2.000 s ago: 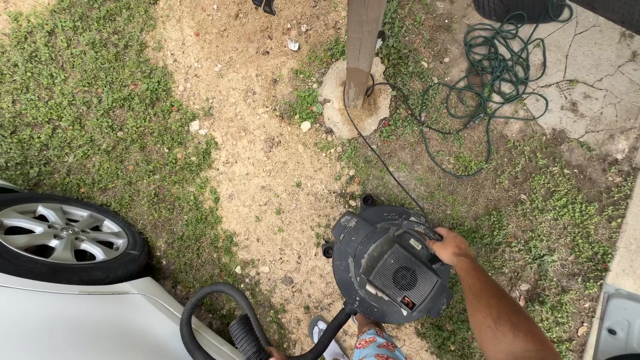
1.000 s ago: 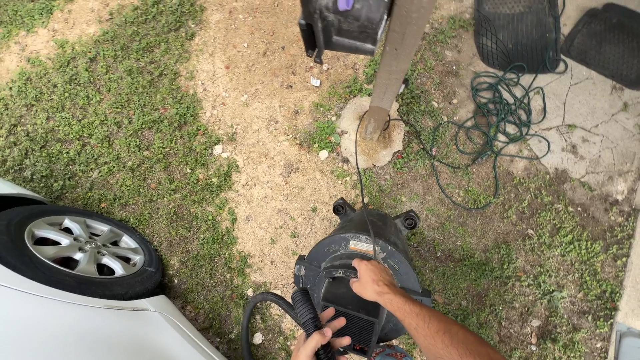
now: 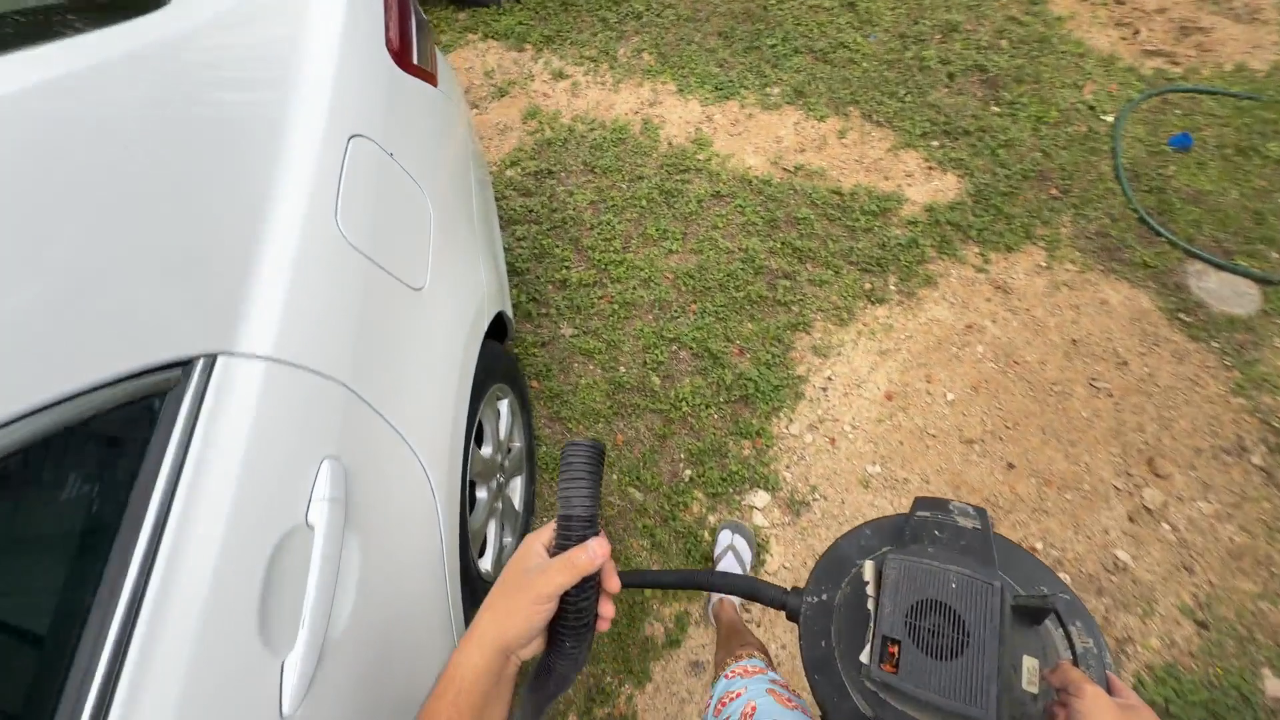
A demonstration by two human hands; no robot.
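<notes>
My left hand [image 3: 560, 585] is wrapped around the ribbed black vacuum hose [image 3: 580, 490], its end pointing up, beside the white car's rear wheel. The hose's other stretch runs right into the side of the black shop vacuum [image 3: 935, 620], seen from above at the lower right. At the bottom edge my right hand [image 3: 1085, 690] has its fingers curled at the handle on the vacuum's lid; the hand is partly cut off by the frame. The lower part of the held hose leaves the view.
A white car [image 3: 390, 400] fills the left side, with its door handle [image 3: 315, 590] and rear wheel [image 3: 498, 480] close to my left hand. Grass and bare dirt lie ahead. A green garden hose [image 3: 1150, 215] and a small blue object [image 3: 1180, 141] are at the upper right.
The view has swung strongly toward the car. My left hand has raised the hose. The post, floor mats and tangled green cord seen earlier are out of view.
</notes>
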